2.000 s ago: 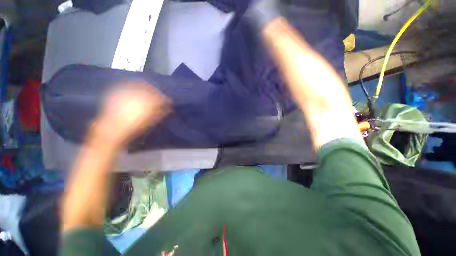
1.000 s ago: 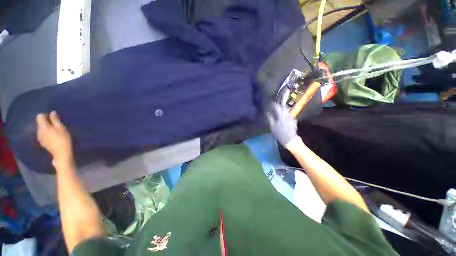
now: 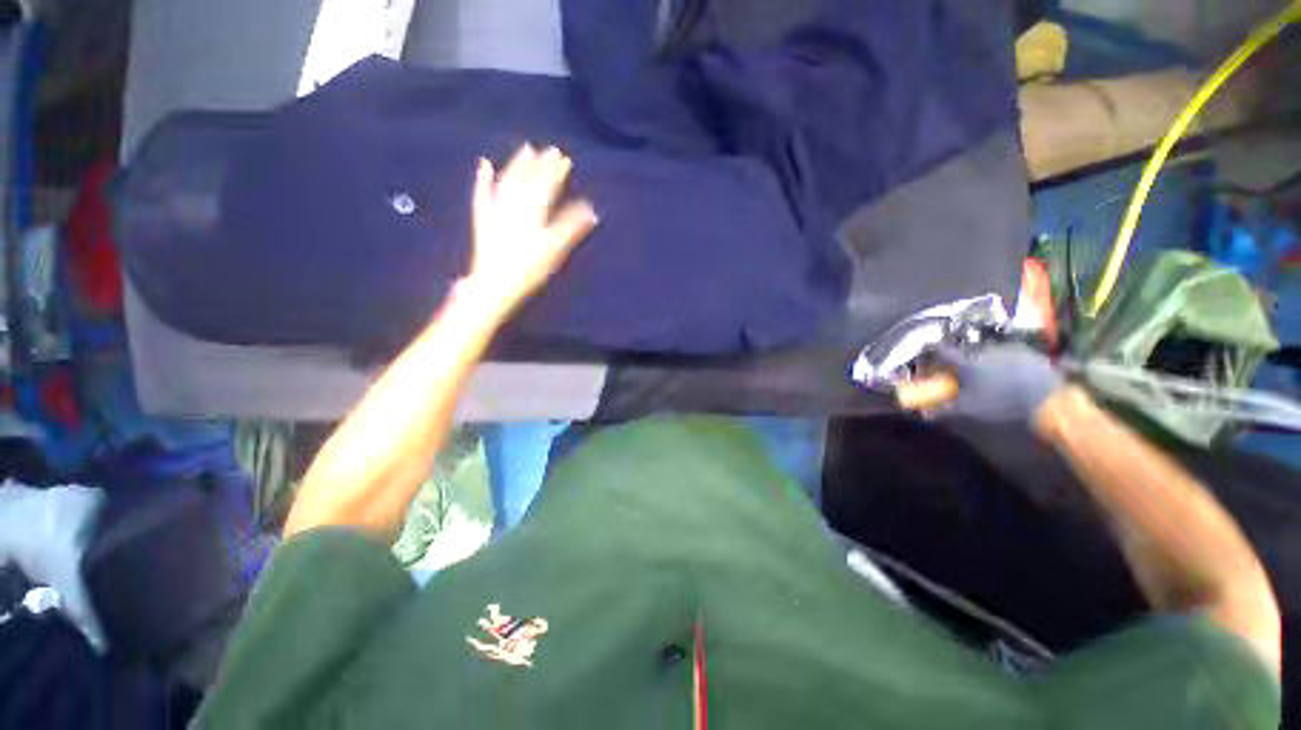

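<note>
The navy garment [image 3: 671, 243] lies spread over the long rounded dark padded form [image 3: 171, 235], whose left end shows bare. A small white round spot sits on the cloth left of my left hand. My left hand [image 3: 525, 228] is bare, fingers apart, on or just over the navy cloth. My gloved right hand [image 3: 999, 385] is closed round the orange-brown handle of the steam iron [image 3: 935, 335] at the table's right edge. The silver soleplate shows, tilted up and pointing left. Part of the handle is hidden by the glove.
The grey padded table [image 3: 500, 388] lies under the form, with a white strip [image 3: 357, 36] at the back. A yellow hose [image 3: 1156, 164] hangs at right. Whitish hoses [image 3: 1213, 392] run right past a green bag [image 3: 1191, 314]. Dark cloth [image 3: 913, 499] lies below the iron.
My left hand has moved right along the cloth from the form's left end. My right hand, earlier reaching to the iron, now grips its handle. The camera view has shifted.
</note>
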